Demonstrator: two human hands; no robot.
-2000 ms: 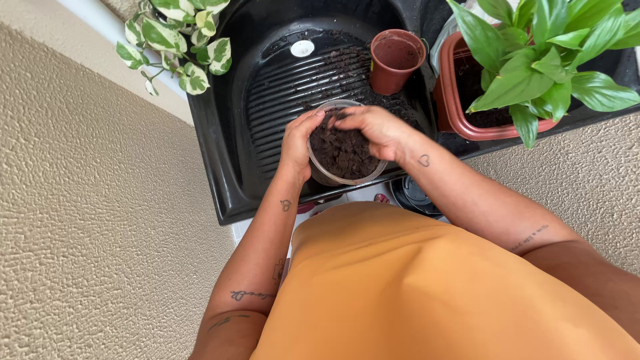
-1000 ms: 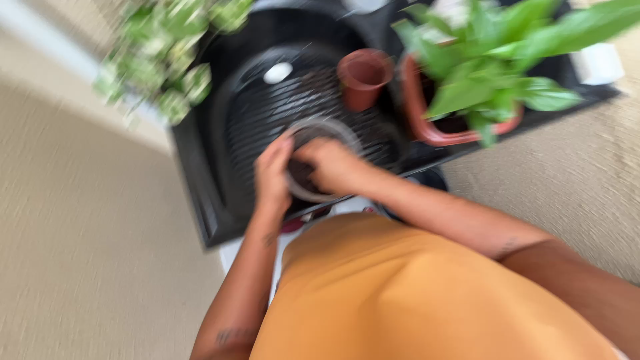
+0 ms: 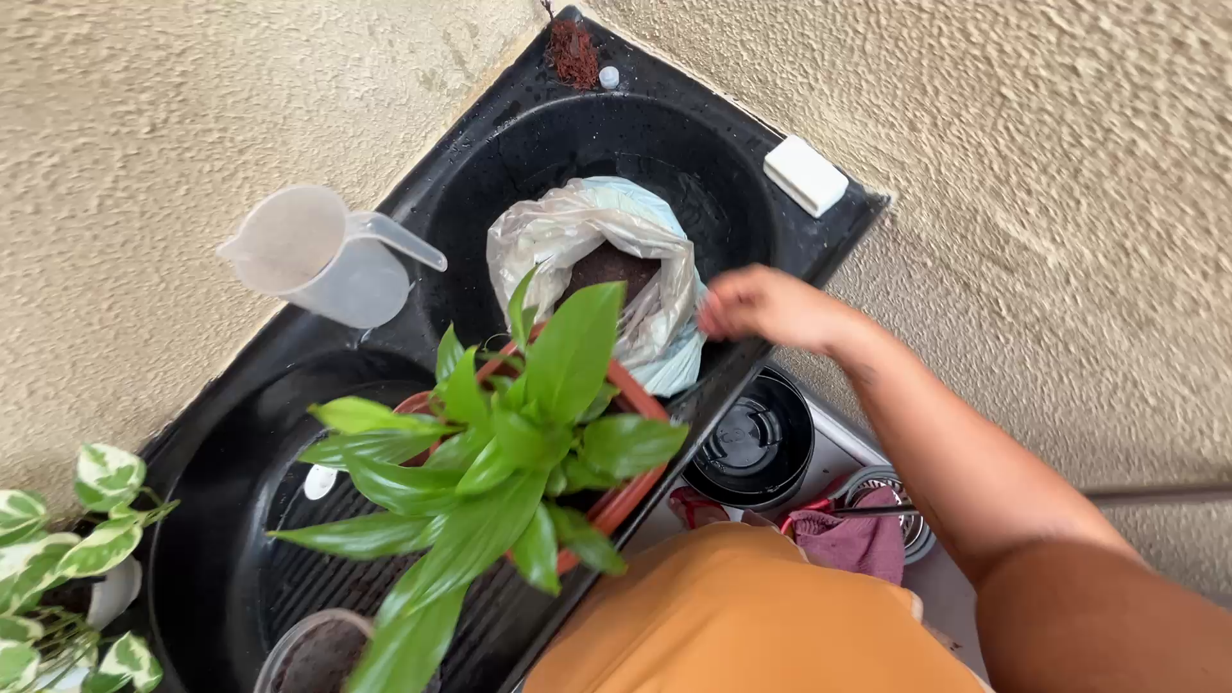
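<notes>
My right hand [image 3: 756, 306] is at the right side of a plastic bag of dark soil [image 3: 664, 279], which sits in the far basin. Its fingers are blurred and curled near the bag's edge; whether they grip the plastic is unclear. My left hand is out of view. A clear plastic container of soil [image 3: 318, 654] stands in the ribbed basin at the bottom edge, partly cut off by the frame and overlapped by leaves. Between the container and the bag stands a leafy green plant [image 3: 520, 452] in a reddish-brown planter [image 3: 635, 500].
A translucent measuring jug [image 3: 361, 279] stands on the black sink's rim [image 3: 404, 332] at left. A white block [image 3: 807, 176] and reddish roots [image 3: 575, 53] rest on the far rim. A variegated plant [image 3: 106, 544] stands at lower left, a black pot [image 3: 756, 438] below the sink.
My right hand has left the soil container and moved right to the soil bag. My left hand has gone out of view. The view has swung right.
</notes>
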